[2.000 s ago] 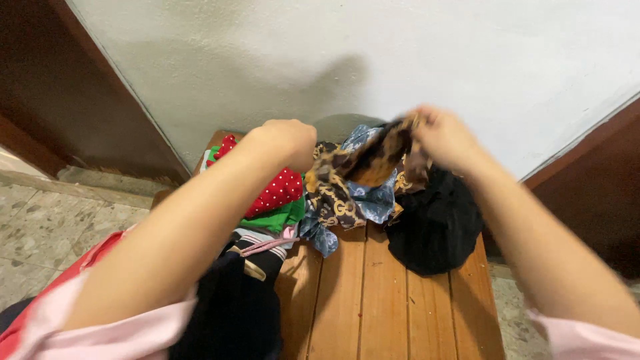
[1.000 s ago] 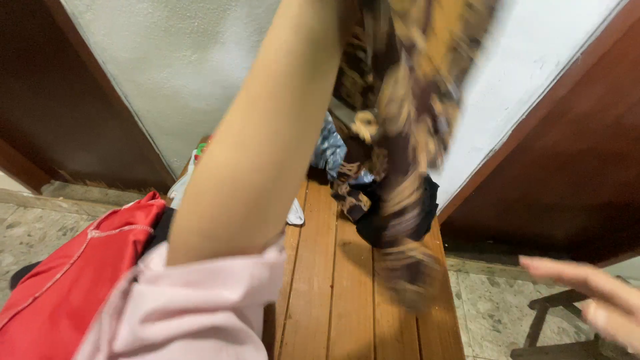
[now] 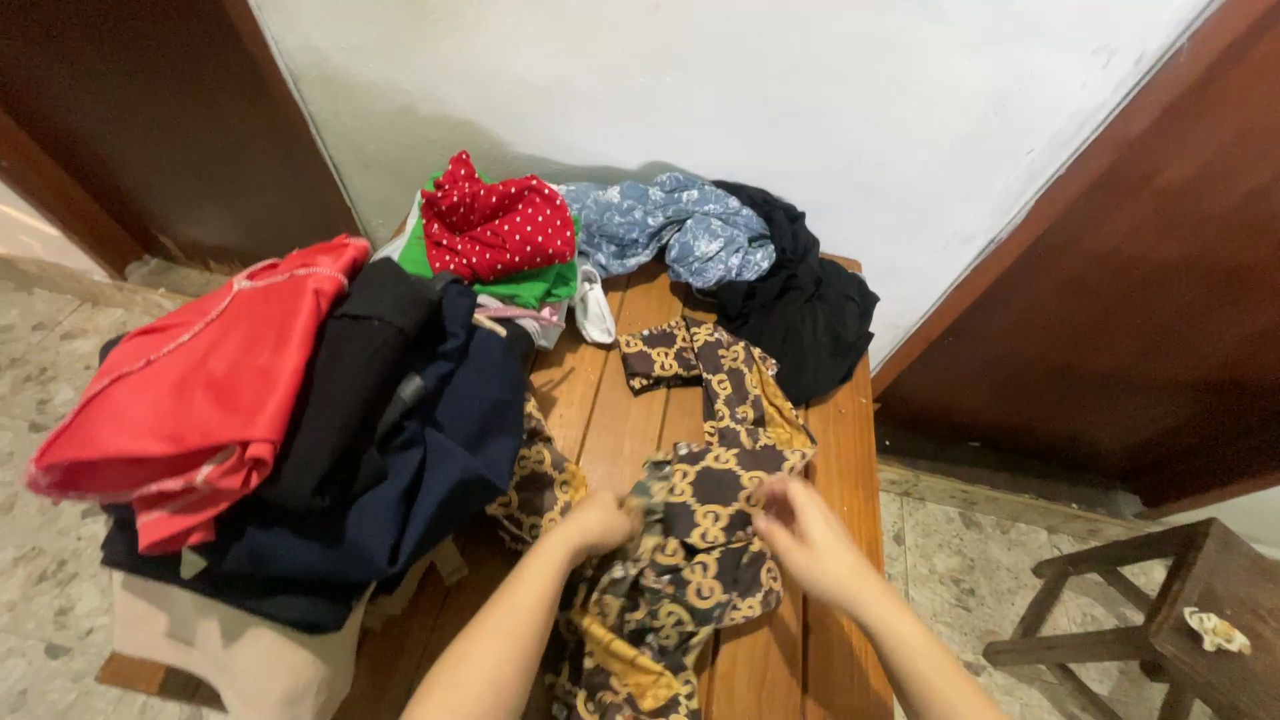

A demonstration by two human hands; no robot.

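A brown and gold patterned long-sleeved garment (image 3: 705,495) lies spread on the slatted wooden table (image 3: 840,590), one sleeve reaching toward the wall. My left hand (image 3: 600,522) pinches the garment near its middle. At its right edge, my right hand (image 3: 800,530) touches the cloth with bent fingers; whether it grips is not clear. Beyond the garment lie a crumpled blue floral cloth (image 3: 665,225) and a black cloth (image 3: 810,320). A red polka-dot cloth (image 3: 505,225) rests on a green cloth (image 3: 535,287) at the back left.
To the left, a stack holds a red garment (image 3: 230,370), a black garment (image 3: 345,375), a navy garment (image 3: 440,450) and a beige cloth (image 3: 240,640). A white item (image 3: 593,308) lies near the table's back. A wooden stool (image 3: 1200,610) stands at right, below a brown door (image 3: 1110,330).
The patterned garment, raised and blurred in motion one second ago, now lies on the table. Both hands are down at it; my right hand was out at the right, away from the cloth.
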